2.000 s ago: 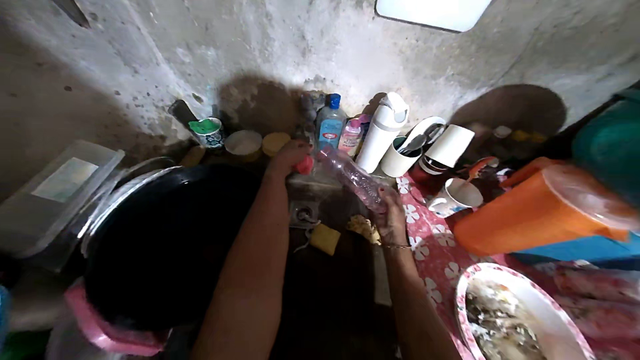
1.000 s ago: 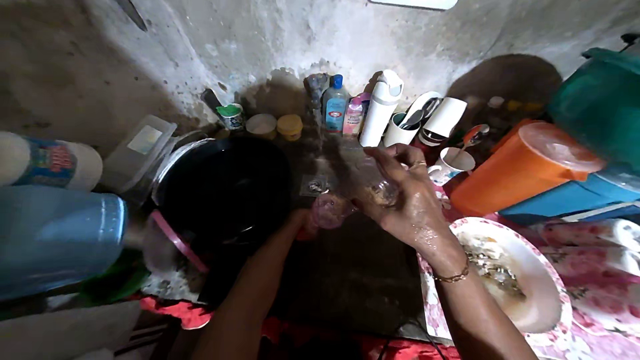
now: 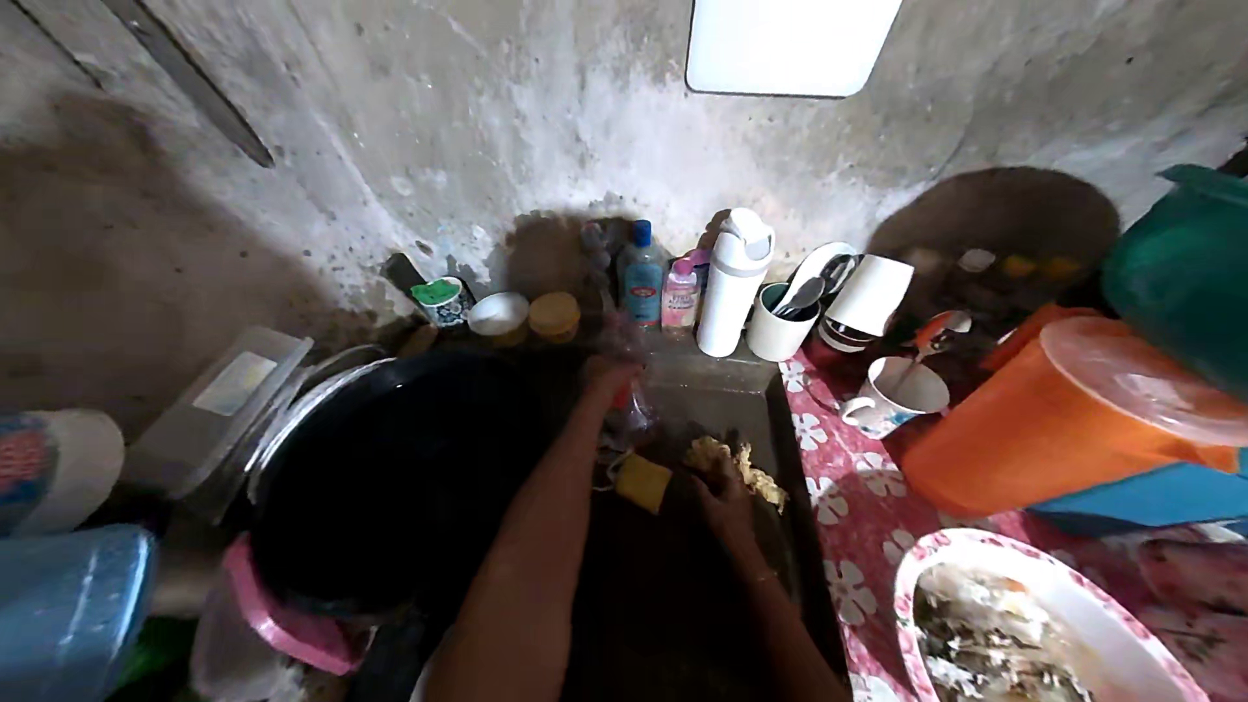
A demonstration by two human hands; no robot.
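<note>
My left hand (image 3: 612,378) is closed around a clear plastic bottle (image 3: 639,409) over the back of the dark sink (image 3: 717,375); a bit of red shows at the hand. Lower and to the right, my right hand (image 3: 726,507) touches a crumpled yellowish scrap (image 3: 763,483) with its fingertips; whether it grips the scrap is unclear. Between the hands lies a yellow sponge (image 3: 643,483). Left of my left forearm is a large black basin (image 3: 390,487), its inside too dark to make out.
Along the wall stand a blue-capped bottle (image 3: 643,278), a pink-capped bottle (image 3: 680,297), a white tumbler (image 3: 731,283) and a cup of spoons (image 3: 780,327). On the right are a mug (image 3: 882,414), an orange pitcher (image 3: 1004,429) and a bowl of scraps (image 3: 1102,624).
My right hand, raised with spread fingers a second ago, has come down to the yellowish scrap. My left hand has moved toward the back of the sink with the bottle.
</note>
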